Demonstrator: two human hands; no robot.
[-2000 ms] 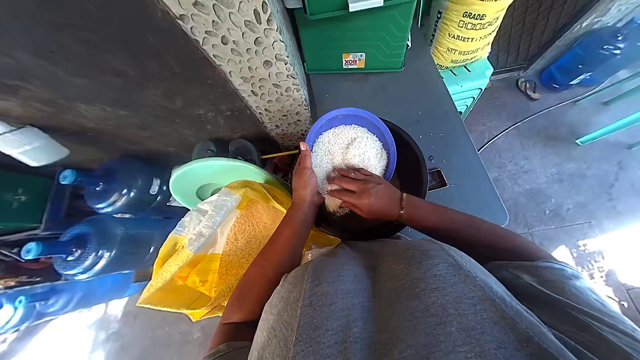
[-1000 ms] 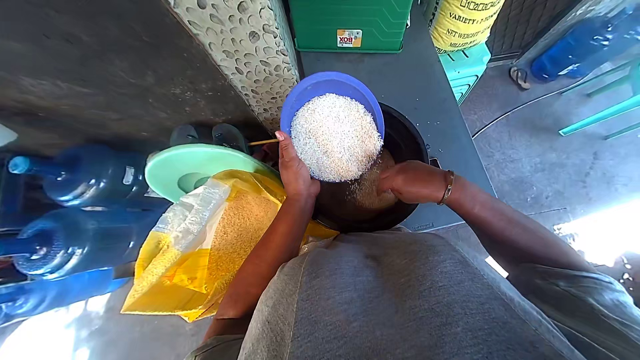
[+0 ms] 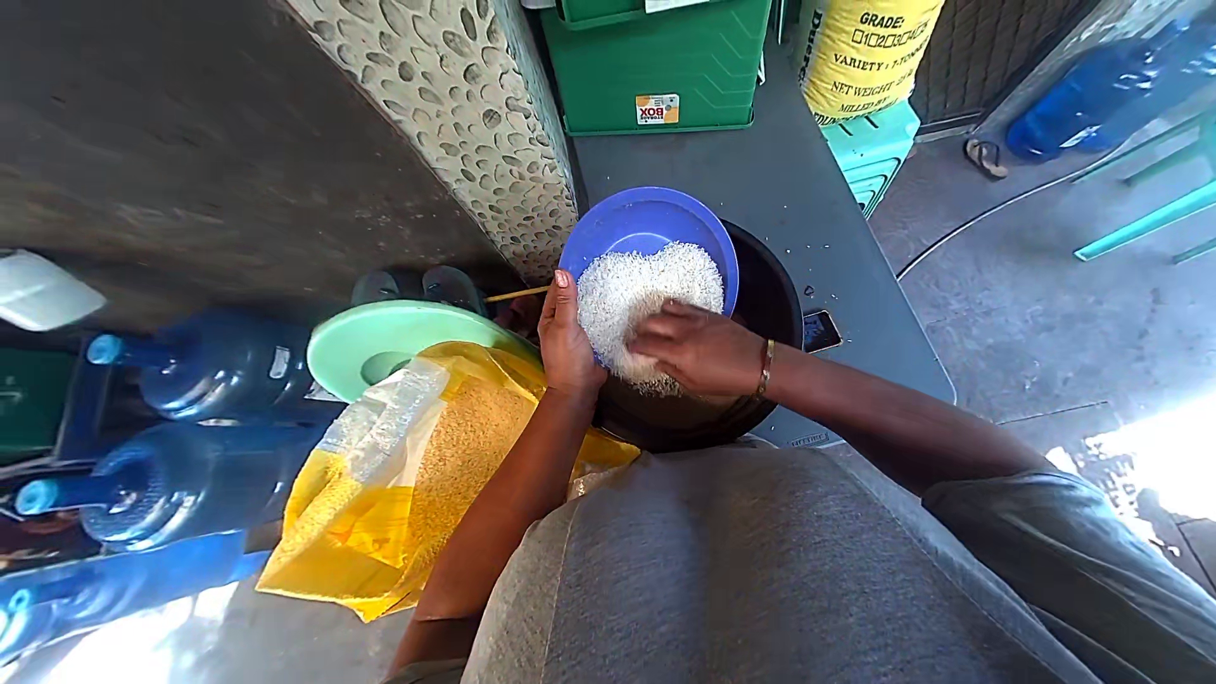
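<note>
A blue-violet plastic bowl (image 3: 655,211) holds white rice grains (image 3: 689,271) and tilts over a dark round tub (image 3: 760,275). My left hand (image 3: 568,337) grips the bowl at its left rim, thumb on the edge. My right hand (image 3: 698,350), with a bracelet at the wrist, is in the rice at the bowl's lower part; its fingertips are blurred, and whether grains are held in them cannot be told. Some grains lie at the bowl's lower lip above the tub. Beside my left forearm stands an open yellow sack (image 3: 361,532) of tan grains.
The tub stands on a grey table (image 3: 855,294) with scattered grains and a phone (image 3: 822,331). A green storage box (image 3: 665,71) and a yellow printed sack (image 3: 864,62) are beyond. Left are a pale green basin (image 3: 418,323) and large blue water bottles (image 3: 223,366). A pebbled pillar adjoins the table.
One second ago my right hand was over the tub, to the right of the bowl, with grains falling nearby; now it is in the rice in the bowl. My left hand has kept hold of the bowl.
</note>
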